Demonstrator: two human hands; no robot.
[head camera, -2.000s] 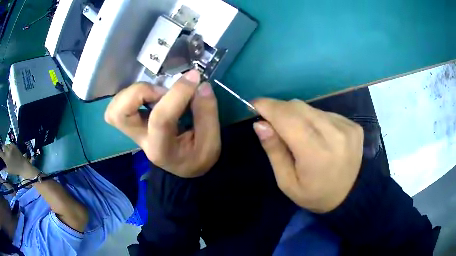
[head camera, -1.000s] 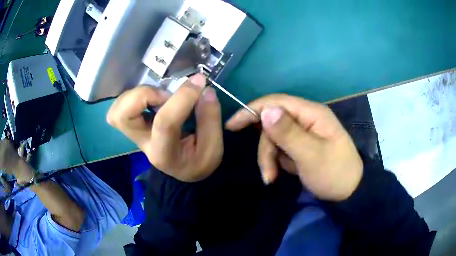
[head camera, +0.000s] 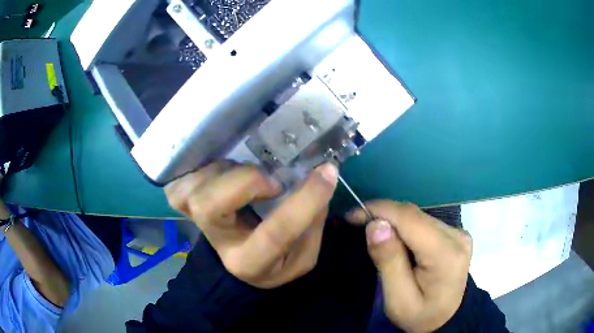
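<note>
The automatic screw feeder (head camera: 260, 81) stands on the green mat, its windowed top showing small dark screws (head camera: 228, 16) and a silver feed rail (head camera: 190, 27). The metal pick-up head (head camera: 306, 123) sits on its low front ledge. My right hand (head camera: 417, 260) holds the precision screwdriver (head camera: 353, 192) between thumb and finger; its thin shaft points to the pick-up head's front edge. My left hand (head camera: 260, 221) is at that edge, a fingertip beside the screwdriver's tip. The tip itself and what the left fingers touch are hidden.
A second grey-and-black box (head camera: 32, 78) with a yellow label and cord is at the left. A person in a light-blue shirt (head camera: 52, 266) sits lower left, near a blue stool (head camera: 150, 250). A white surface (head camera: 521, 234) lies beyond the bench edge at right.
The feeder appears nearer, lower and further right, and the screws in its top now show. Both hands have shifted right and down with it. My right thumb and finger have closed up on the screwdriver.
</note>
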